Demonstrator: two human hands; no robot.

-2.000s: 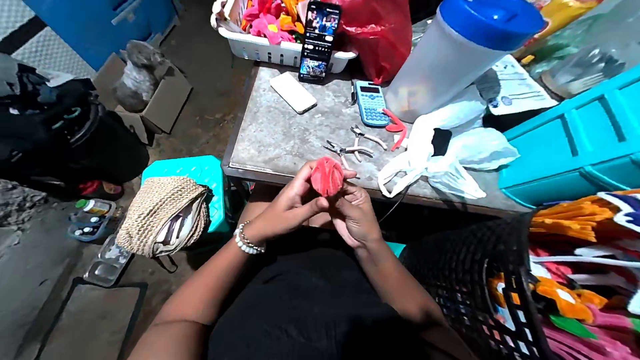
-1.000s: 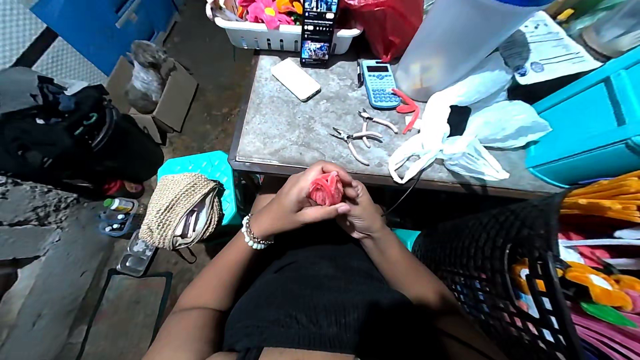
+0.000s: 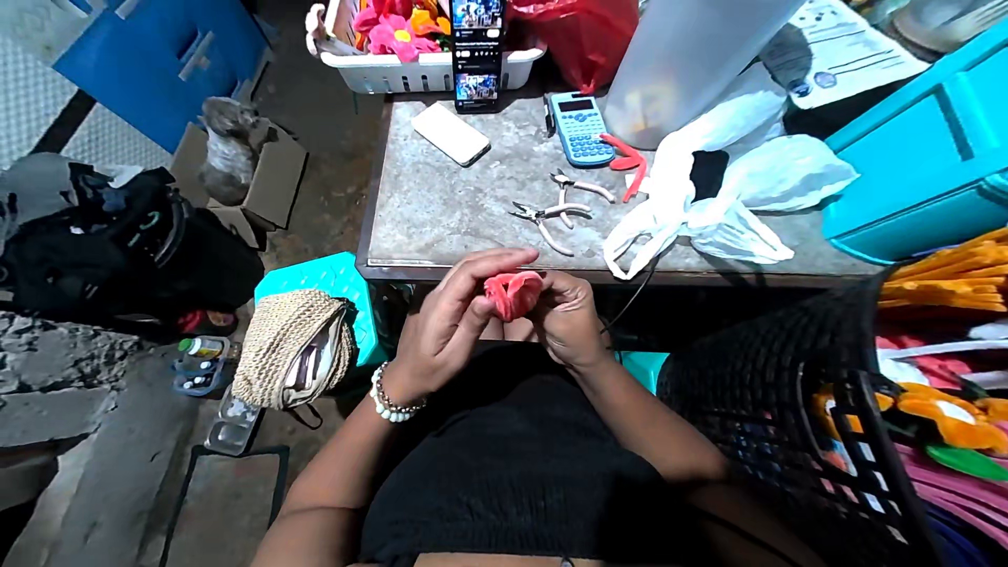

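A red fuzzy rosebud-like flower (image 3: pixel 513 296) is between my two hands, just in front of the table's near edge. My left hand (image 3: pixel 450 323), with a bead bracelet at the wrist, has its thumb and fingers at the flower's left side. From the right and below, my right hand (image 3: pixel 568 319) grips the flower's base with curled fingers; what lies inside that grip is hidden. Beyond the hands, two pairs of pliers (image 3: pixel 547 224) (image 3: pixel 581 189) lie on the grey table (image 3: pixel 441 213). Red fuzzy strips (image 3: pixel 630 165) rest beside a blue calculator (image 3: pixel 583 130).
A white phone-like object (image 3: pixel 450 134), an upright phone (image 3: pixel 477 55) and a white basket (image 3: pixel 394 75) of flowers are toward the back. White plastic bags (image 3: pixel 748 189), a tall translucent container (image 3: pixel 677 71) and a teal bin (image 3: pixel 906 150) stand right. A black basket (image 3: pixel 756 394) is near my right arm.
The fingers of my left hand have opened somewhat from around the flower, which now shows more from the side. Both hands remain at it.
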